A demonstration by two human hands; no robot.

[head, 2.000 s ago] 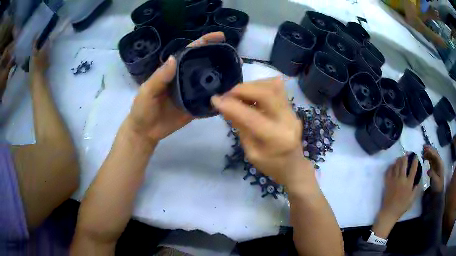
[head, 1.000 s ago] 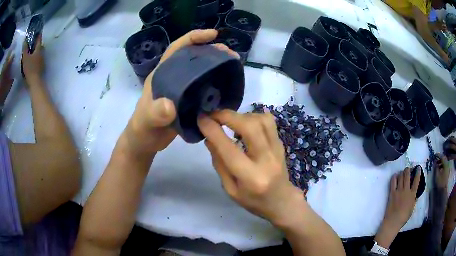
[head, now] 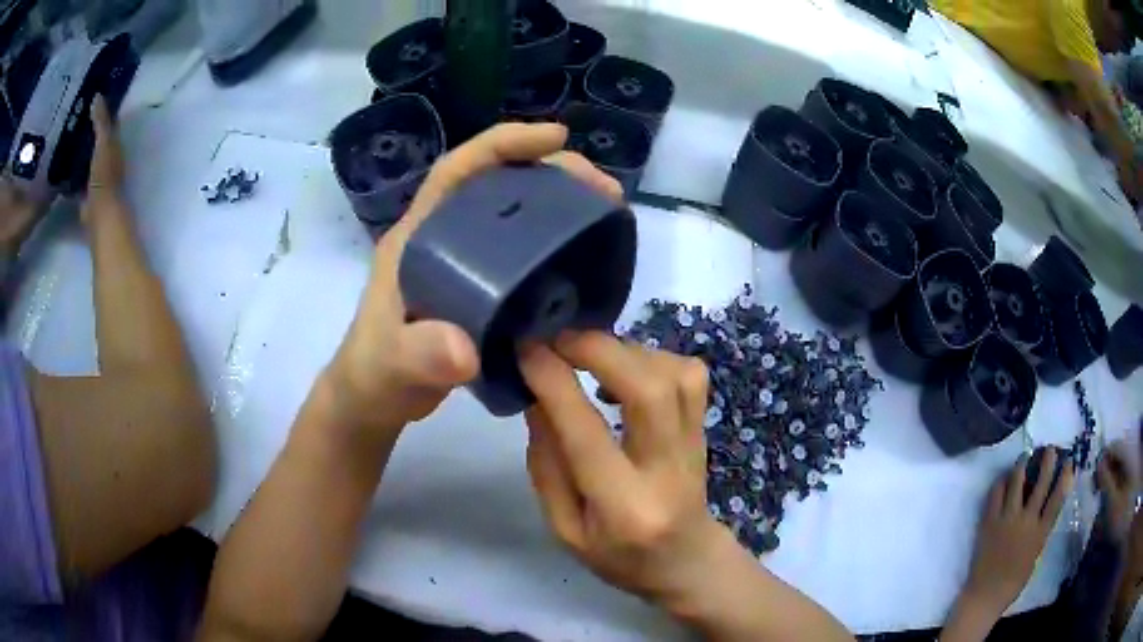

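A dark cup-shaped housing (head: 470, 245) is held in my left hand (head: 399, 329), tilted with its open end towards the right. A small slot shows in its outer wall and a round hub inside. My right hand (head: 627, 464) has its thumb and fingertips inside the housing's lower rim, below the hub. Whether the fingertips hold a small part is hidden. A large loose heap of small dark clips with pale round spots (head: 790, 414) lies on the white tabletop (head: 476, 539), right of my right hand.
Housings (head: 386, 148) stand clustered behind my left hand, around a green upright (head: 476, 63). Another housing cluster (head: 871, 238) stands at right. A few small clips (head: 231, 187) lie at left. A neighbour's arm (head: 125, 364) is at left; another person's hand (head: 1018, 527) is at lower right.
The housing has turned from facing the camera to facing right, showing its outer wall. My right fingers have stayed at its lower rim. The bench things appear lower in the picture.
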